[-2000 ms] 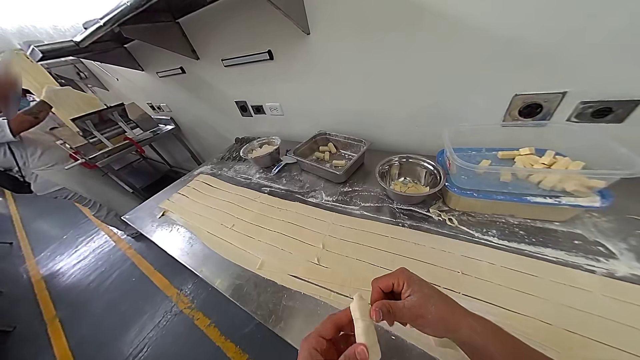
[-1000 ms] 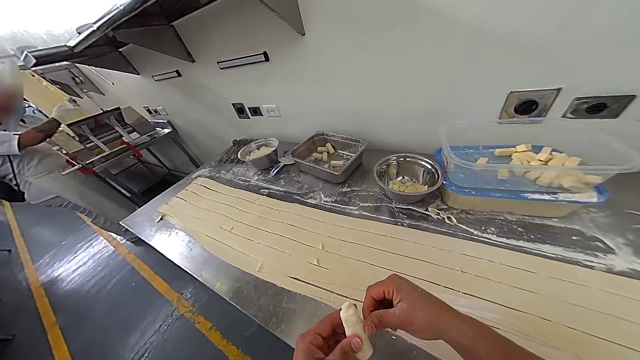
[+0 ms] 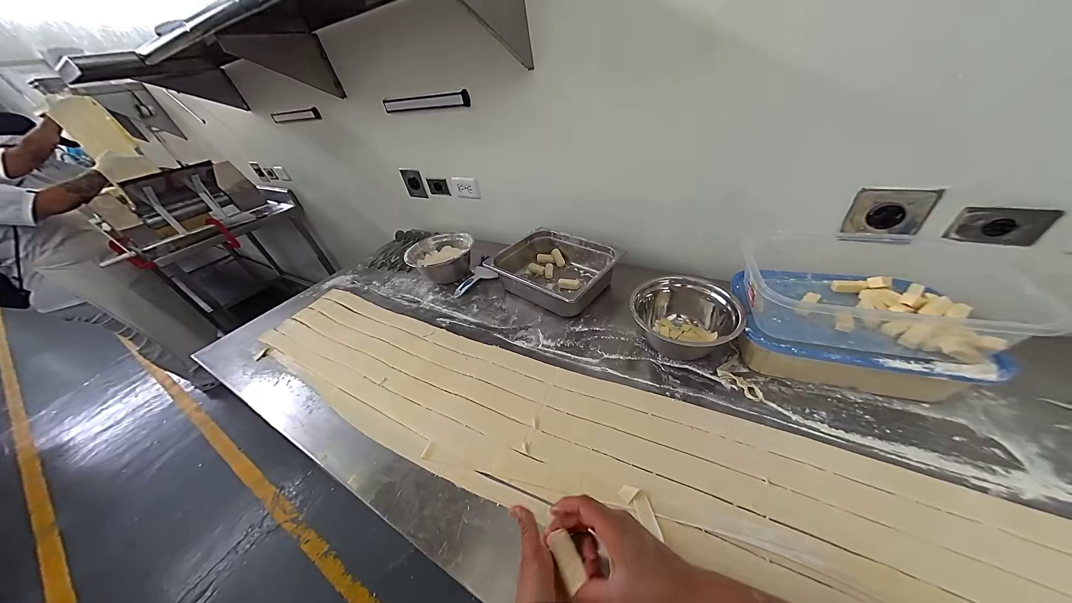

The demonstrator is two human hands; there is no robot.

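At the lower middle, my left hand (image 3: 534, 557) and my right hand (image 3: 615, 544) hold a small pale roll of dough (image 3: 567, 559) between them. The left hand's lower part is cut off by the frame edge. Beneath and beyond them lies a long sheet of dough (image 3: 469, 377) cut lengthwise into strips. A short loose strip end (image 3: 643, 507) sticks up beside the right hand. A steel pan (image 3: 548, 295) behind the sheet holds several small dough-coloured rolls (image 3: 569, 284). Pale yellow sticks (image 3: 913, 301) lie in a clear plastic tub (image 3: 1030, 297).
A steel bowl (image 3: 687, 345) with pale scraps, a second bowl (image 3: 441, 266) and a blue-and-white utensil (image 3: 474, 280) stand along the back. The tub rests on a blue-lidded container (image 3: 854, 373). Far left, a person (image 3: 50, 209) holds dough above a sheeting machine (image 3: 180, 209).
My hands have closed in around the piece and now cover more of it. A loose strip end shows beside my right hand. The person at the left has raised the dough higher.
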